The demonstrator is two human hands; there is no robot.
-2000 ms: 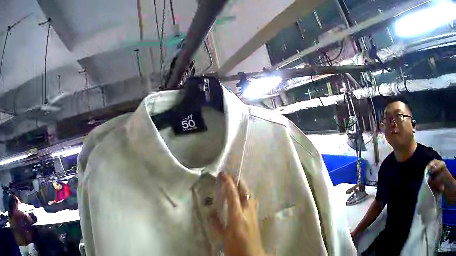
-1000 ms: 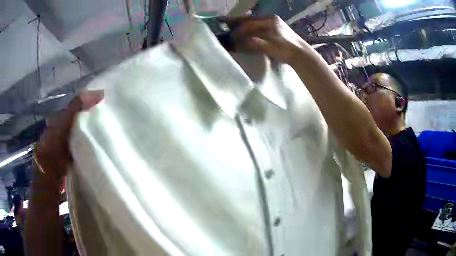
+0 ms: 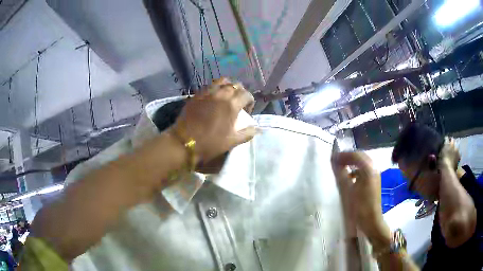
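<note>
A pale shirt-jacket [image 3: 286,174] hangs upright in front of me, with a pointed collar and a front placket with dark round buttons. My left hand [image 3: 217,119] reaches across from the left and grips it at the collar, covering most of the neck opening. The hanger and neck label are hidden behind this hand. My right hand [image 3: 360,185] is at the shirt-jacket's shoulder and sleeve edge on the right, fingers curled on the cloth; it is slightly blurred. The lower part of the garment is cut off by the picture's bottom edge.
A grey overhead rail [image 3: 169,39] runs above the collar. At the right a person in a black top [image 3: 455,227] bends the head with a hand behind the neck. Beside them are a white table [image 3: 410,225] and blue bins [image 3: 391,188]. Lights and pipes hang overhead.
My left hand has moved from the shoulder on the left to the collar. My right hand is now at the right shoulder. The person at the right has lowered their head.
</note>
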